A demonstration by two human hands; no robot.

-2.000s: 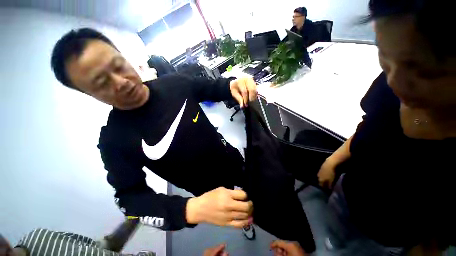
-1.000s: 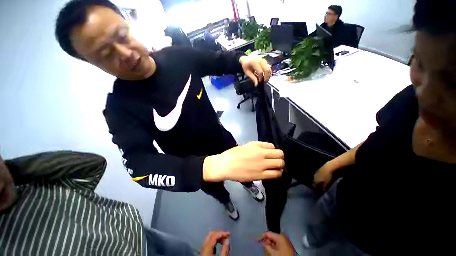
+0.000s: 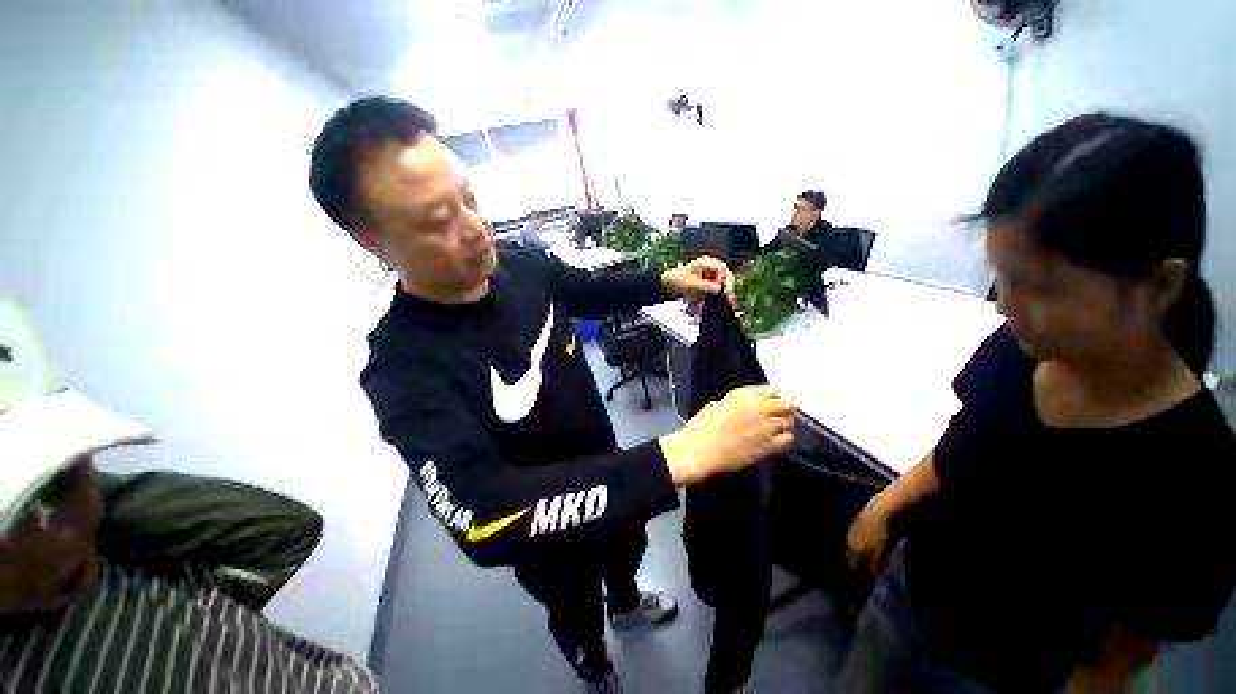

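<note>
A black garment (image 3: 729,515) hangs limp and long in the middle of the view. A person in a black sweatshirt with a white swoosh holds it up with both hands, one at its top end and one lower on its side. Its lower end reaches the bottom edge of the picture. Neither of my hands is in the picture, and nothing of mine touches the garment in view.
A person in a black T-shirt (image 3: 1084,502) stands at the right. A person in a striped top and white hat (image 3: 163,624) is at the lower left. Behind are a white table (image 3: 901,353), green plants (image 3: 770,292), an office chair (image 3: 634,355) and a seated person.
My two hands, seen earlier at the bottom edge, have left the picture. The view has tilted up and takes in more of the room. The person still holds the black garment up.
</note>
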